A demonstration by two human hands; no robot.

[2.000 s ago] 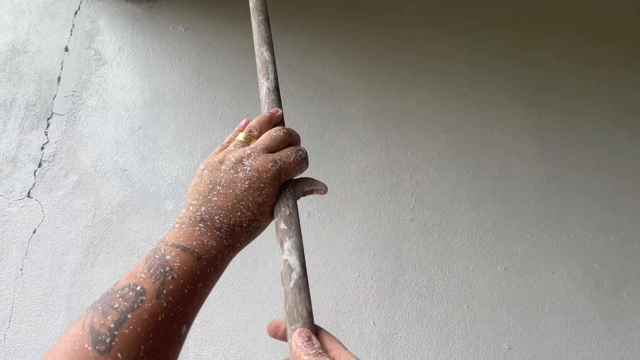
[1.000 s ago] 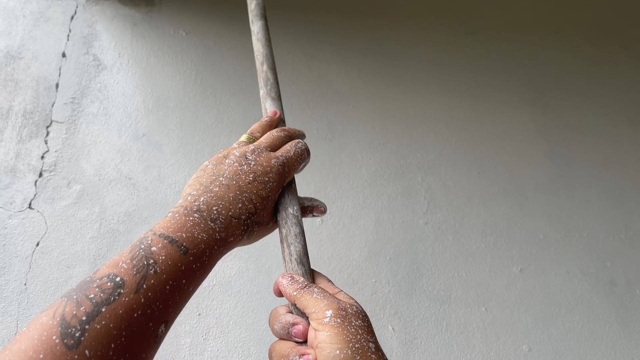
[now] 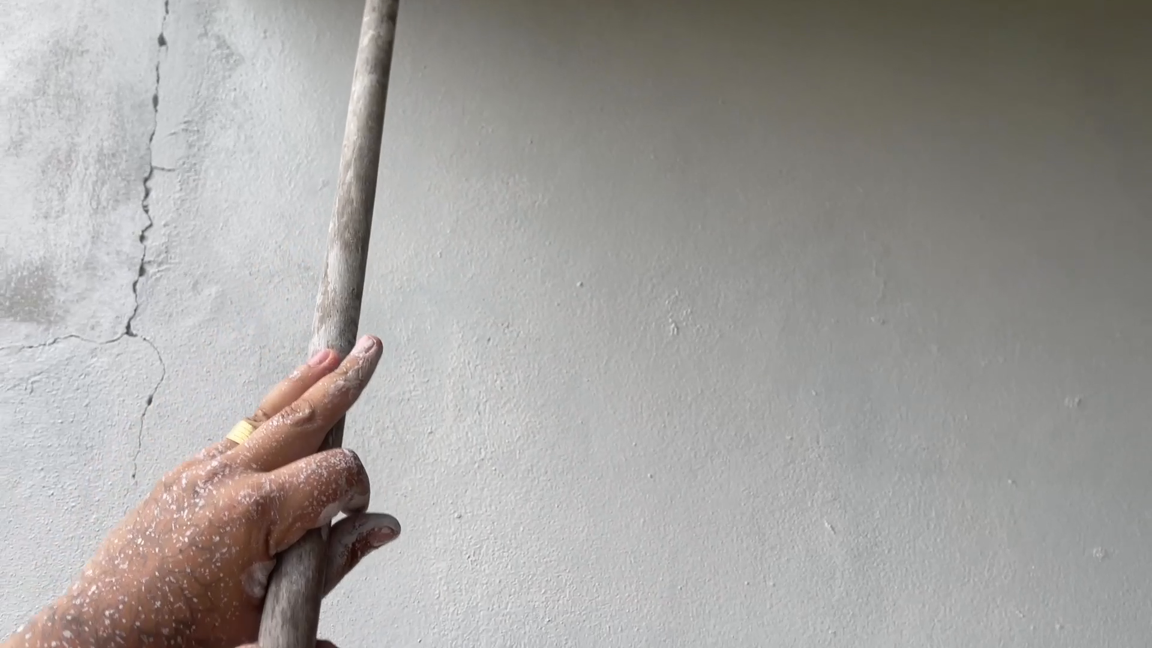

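Observation:
A long, worn wooden pole (image 3: 353, 198) with whitish smears runs from the top edge down to the bottom left, its upper end leaning right. My left hand (image 3: 243, 513) is wrapped around its lower part, thumb on the right side and two fingers stretched up along the wood. White paint specks cover the back of this hand, and one finger wears a yellowish ring. Of my right hand (image 3: 326, 643) only slivers show at the bottom edge, on both sides of the pole below my left hand. Both ends of the pole are out of view.
Behind the pole stands a grey-white painted wall (image 3: 720, 360) with a slightly rough surface. A jagged crack (image 3: 144, 225) runs down its left part and branches near mid-height. Darker patches mark the wall at the far left, and shadow lies along its top.
The pole has swung from leaning left at the top to leaning right. Both hands now sit lower and further left in view, the right nearly out of it. Two left fingers have straightened.

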